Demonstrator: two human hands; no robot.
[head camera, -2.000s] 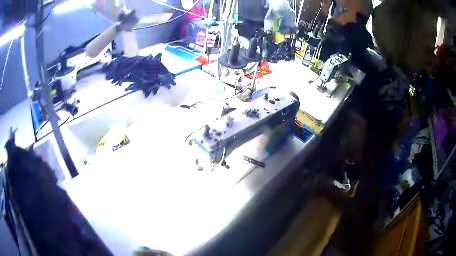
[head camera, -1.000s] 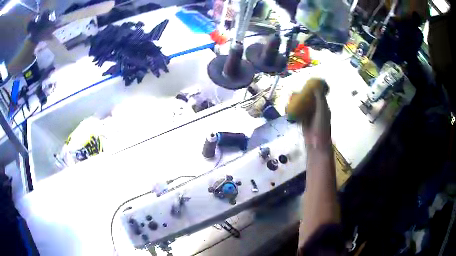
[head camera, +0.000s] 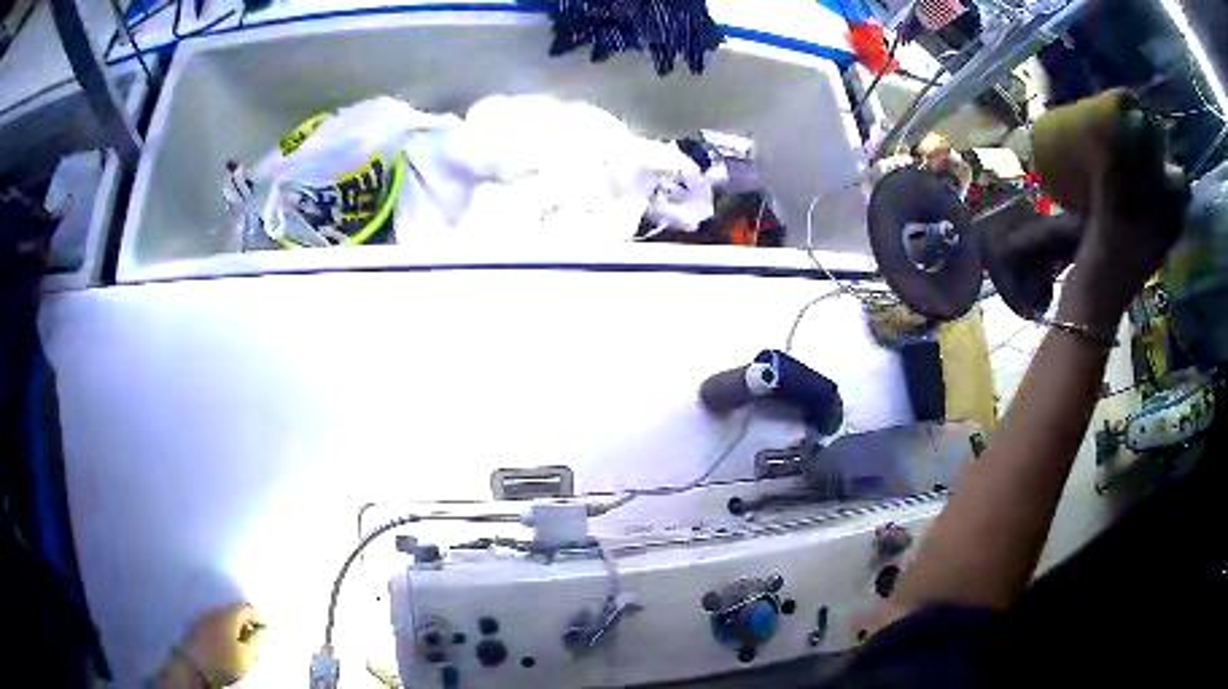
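Observation:
My right hand (head camera: 1138, 195) is raised over the thread stand at the upper right. It grips a yellow-gold thread cone (head camera: 1072, 146), beside the round dark discs (head camera: 921, 276) of the stand. My left hand (head camera: 216, 646) is at the bottom left, cut off and blurred by glare; whether it holds anything cannot be told. The white sewing machine head (head camera: 673, 626) lies along the bottom. Small dark thread spools (head camera: 803, 390) lie on the white table (head camera: 337, 390) behind it.
A sunken trough (head camera: 498, 256) behind the table holds white plastic bags (head camera: 539, 168). Dark cut pieces (head camera: 640, 30) hang at its back edge. A white cable (head camera: 353, 565) runs beside the machine head. Another machine (head camera: 1165, 420) stands at the right.
The view has moved closer over the machine and trough. My right hand with the yellow-gold cone has gone from beyond the machine up to the stand. My left hand has come into view at bottom left.

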